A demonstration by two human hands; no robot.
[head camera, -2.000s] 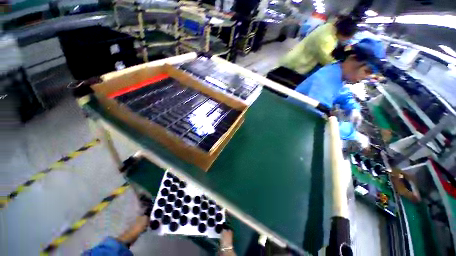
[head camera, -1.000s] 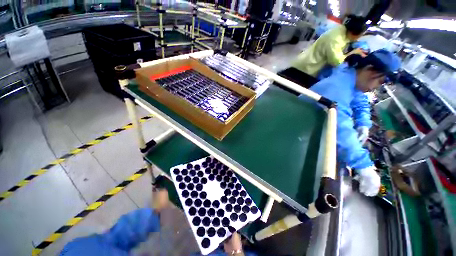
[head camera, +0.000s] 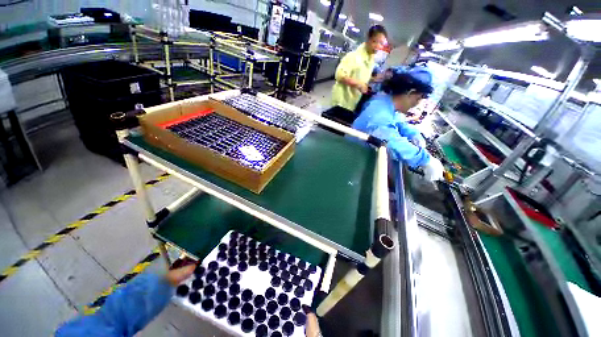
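Observation:
A white component tray [head camera: 254, 282] holds rows of black cylinders, with a bare patch near its middle. It is low in front of me, beside the cart's lower green shelf. My left hand [head camera: 179, 272], in a blue sleeve, is closed on the tray's left edge. My right hand [head camera: 312, 324] is at the tray's right edge, mostly cut off by the bottom of the picture; a dark fingertip shows on the rim.
The cart's green top shelf [head camera: 329, 191] carries a brown carton [head camera: 217, 141] of dark rows and a clear-looking tray [head camera: 267, 113]. Black bins [head camera: 109, 105] stand behind left. A person in blue [head camera: 395, 131] works at the conveyor [head camera: 461, 224]; another in yellow [head camera: 354, 76] stands behind.
The tray, partly over the lower shelf a second ago, now shows nearer and more level, with both hands still at its edges. The view has turned right; the person in yellow is more upright.

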